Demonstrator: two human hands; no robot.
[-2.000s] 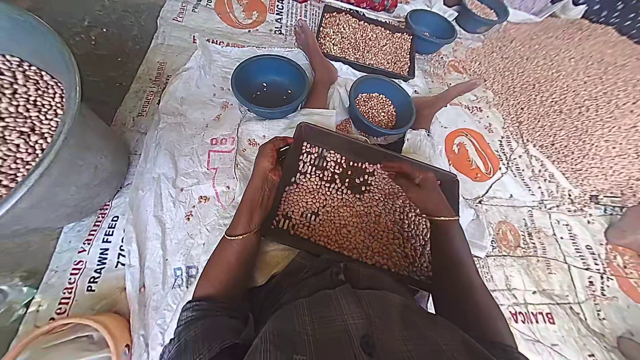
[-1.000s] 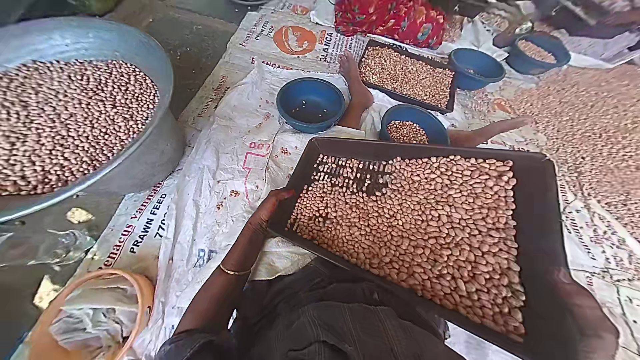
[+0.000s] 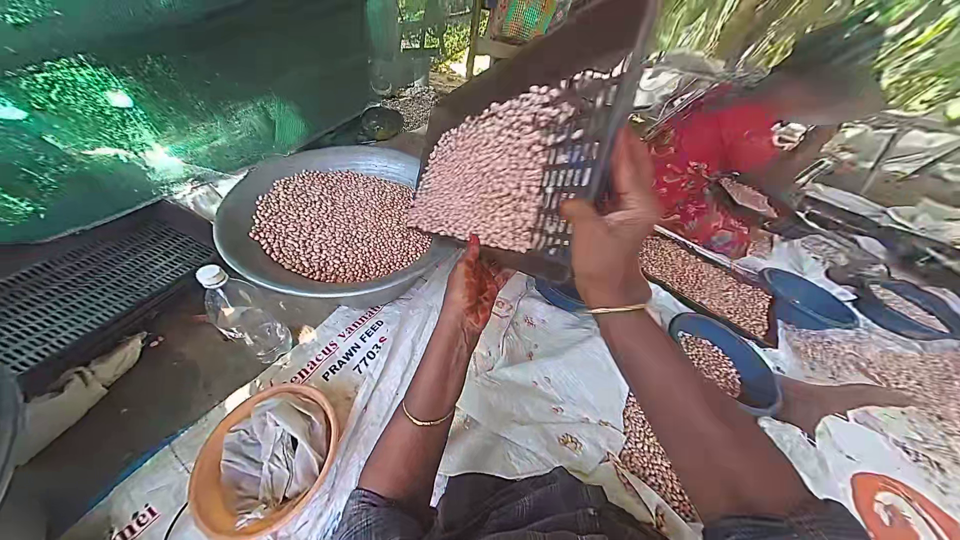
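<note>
A dark slotted plastic tray (image 3: 555,264) is tilted steeply toward the left, its pale pink nuts or beans (image 3: 495,172) bunched at the lower left corner. My right hand (image 3: 619,225) grips the tray's right side. Below the tray's lower edge, my left hand (image 3: 474,289) supports it with the palm turned up. That corner hangs over the rim of a wide metal basin (image 3: 259,281), which holds a heap of similar brownish nuts or beans (image 3: 337,225). Whether any are falling into the basin is not clear.
A clear plastic bottle (image 3: 244,315) and an orange tub (image 3: 199,480) with a white bag stand at left. A black slatted crate (image 3: 97,277) lies beyond. At right are blue bowls (image 3: 806,300), a filled tray (image 3: 705,289) and a person in red (image 3: 712,157). Printed sacks (image 3: 532,375) cover the ground.
The tray has gone from lying fairly flat over my lap to tilted up beside the metal basin, both hands moving with it. The view has swung left and up.
</note>
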